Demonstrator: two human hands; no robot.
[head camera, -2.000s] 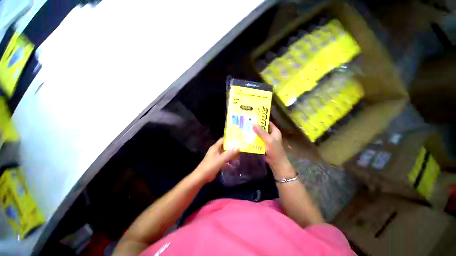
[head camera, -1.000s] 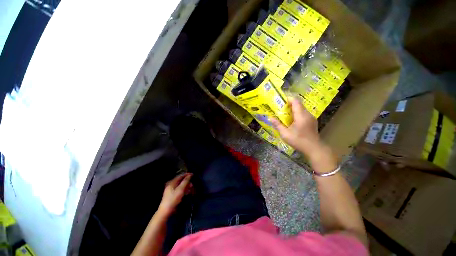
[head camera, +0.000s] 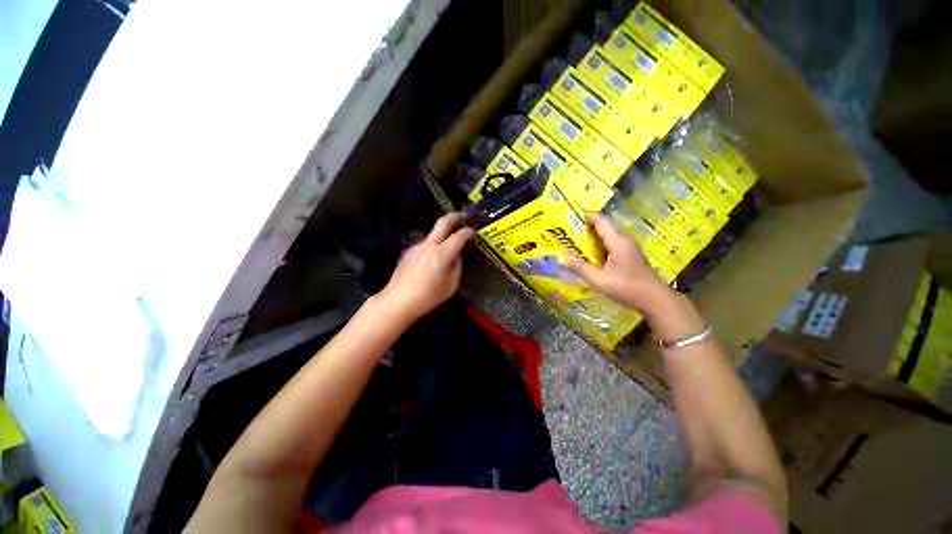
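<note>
A yellow retail box (head camera: 543, 235) with a black top band is held at the near left corner of the open shipping carton (head camera: 804, 235). Its black hang hook (head camera: 495, 186) stands above the band, and its picture face points up at me. My right hand (head camera: 626, 269) grips the box's right side. My left hand (head camera: 430, 263) has its fingertips at the band's left end; whether they pinch it or only touch is hard to tell. Rows of yellow boxes (head camera: 590, 115) stand in the carton, narrow sides up, with shiny clear plastic bag (head camera: 684, 167) over some.
The white bench (head camera: 209, 136) with a grey edge runs along the left, with a whitish pile of poly bags (head camera: 78, 313) on it. Yellow boxes (head camera: 42, 513) show at the lower left. Brown cartons (head camera: 861, 313) stand on the right beside the speckled floor (head camera: 600, 438).
The box went from my lap to the carton in my right hand and now lies lower at its near left corner. My left hand left it, then rose from my lap to its black band.
</note>
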